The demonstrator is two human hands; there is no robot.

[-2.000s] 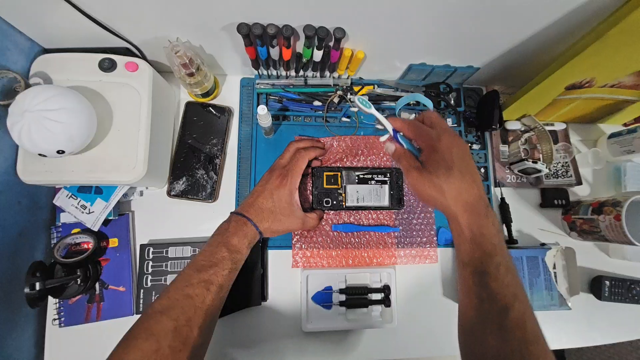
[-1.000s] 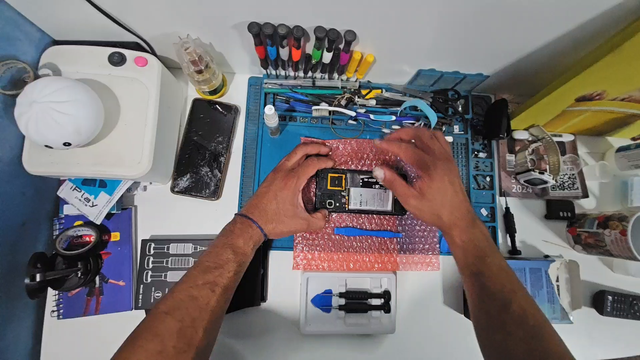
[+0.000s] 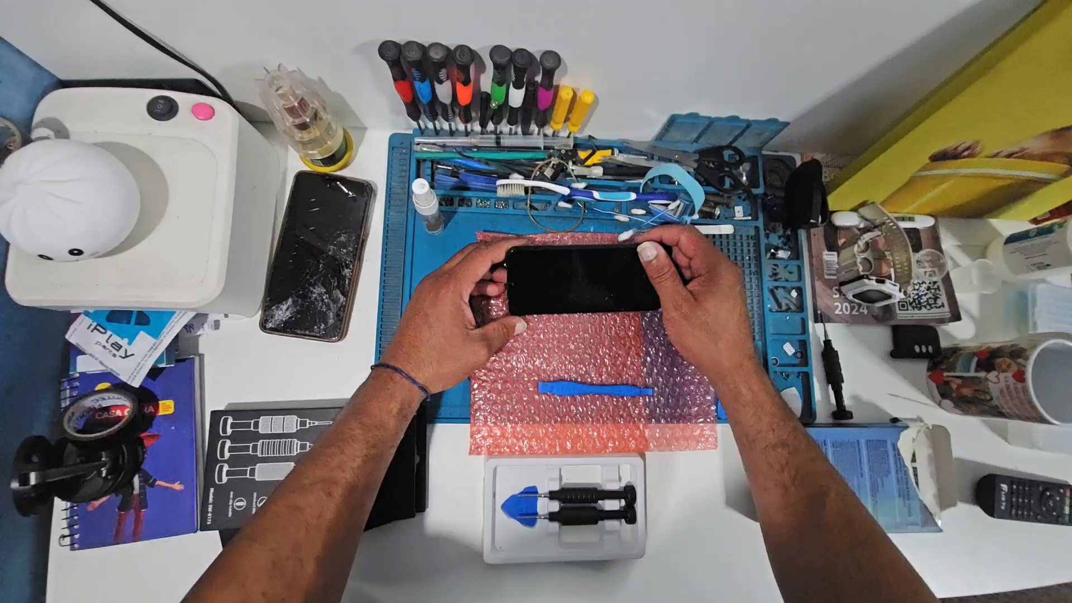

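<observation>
Between my two hands is a smartphone [image 3: 584, 279], its dark screen facing up. My left hand [image 3: 456, 310] grips its left end, and my right hand [image 3: 699, 293] holds the right end with the thumb on the glass. The phone is over pink bubble wrap [image 3: 569, 352] on a blue repair mat [image 3: 402, 251]. A blue plastic pry tool [image 3: 595, 389] lies on the wrap below the phone. Above it, a white and blue toothbrush [image 3: 586, 193] rests on the mat's upper compartments. The phone's back is hidden.
A white tray [image 3: 565, 548] with black-handled screwdrivers and a blue pick sits at the front. Several screwdrivers [image 3: 465, 79] stand behind the mat. A phone with a cracked screen [image 3: 318, 255] lies at left. A remote control [image 3: 1026, 498] is at right.
The phone showed its opened inside with the battery earlier; now its screen faces up. My right hand held the toothbrush two seconds ago, let it go, and now holds the phone's right end.
</observation>
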